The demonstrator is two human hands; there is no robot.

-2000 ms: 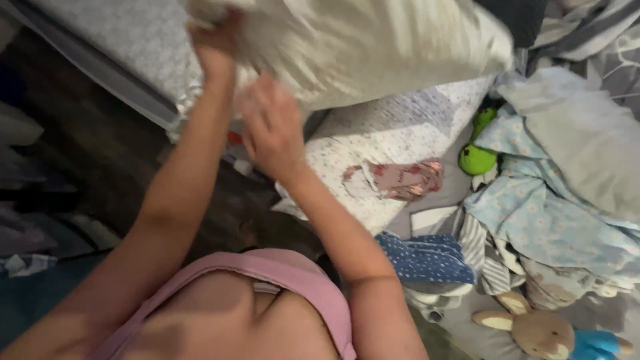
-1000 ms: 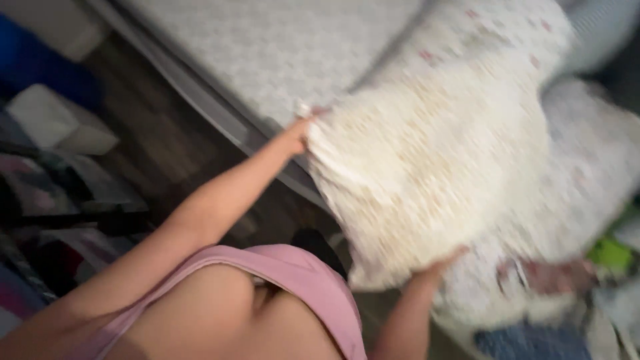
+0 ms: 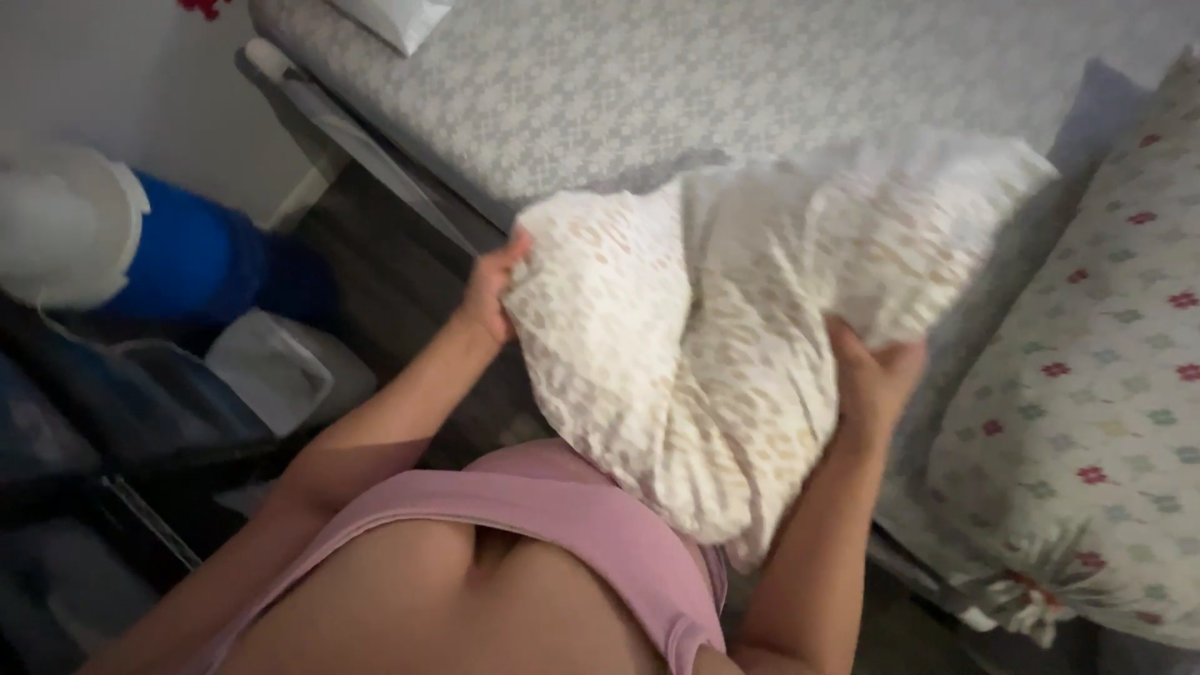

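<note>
A plump white pillow with a tan spotted print (image 3: 684,347) is held in front of my body, creased down its middle, over the near edge of a bed. My left hand (image 3: 494,286) grips its left side, the thumb on top and the fingers mostly hidden. My right hand (image 3: 877,375) holds the lower right side, with part of the fingers out of sight against the fabric. The mattress under a grey patterned sheet (image 3: 562,94) lies behind the pillow.
A floral pillow with a gathered, tied end (image 3: 1106,422) lies on the bed at the right. A white package (image 3: 398,19) rests at the top. Left of the bed stand a blue container (image 3: 192,248), a white bin (image 3: 272,370) and dark drawers (image 3: 56,562). Dark floor (image 3: 375,253) shows between.
The spotted pillow, spread broad between my hands a second ago, is now folded and bunched. The view has swung left, and the green toy and piled clothes seen earlier are out of frame.
</note>
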